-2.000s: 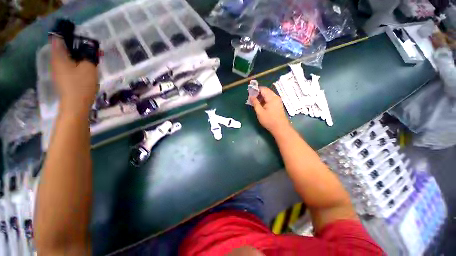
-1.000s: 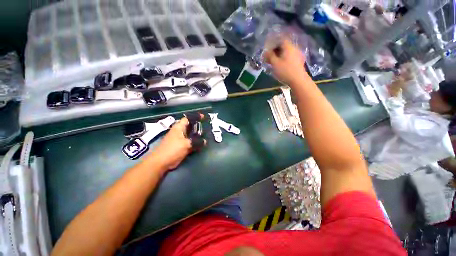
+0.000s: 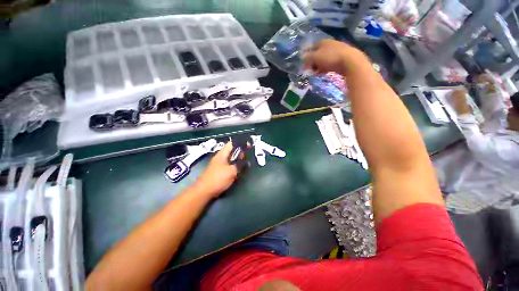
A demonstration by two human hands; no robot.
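Note:
My left hand (image 3: 219,173) is at the bench centre, with dark covers on its fingertips, closed around a small dark watch head (image 3: 237,152); its outline merges with the covers. Two short white strap halves (image 3: 267,150) lie just right of it. A watch with a pale strap (image 3: 177,170) lies left of the hand, beside another dark head (image 3: 176,150). My right hand (image 3: 327,58) is over the clear plastic bags (image 3: 293,48) at the upper right; its fingertips are blurred, and what they hold cannot be told. Long strap halves (image 3: 341,139) lie in a pile below my right forearm.
A compartment tray (image 3: 108,69) with a few dark heads stands behind a white foam board (image 3: 74,135) bearing several watches. A slotted foam tray (image 3: 71,227) is at left, a crumpled bag (image 3: 31,105) above it. A green-faced item (image 3: 292,98) lies by the bags. Another person's sleeve (image 3: 475,153) is at right.
My left hand has come from over the compartment tray to the bench centre. My right hand has left the area beside the strap pile and reached up to the bags. The view has shifted.

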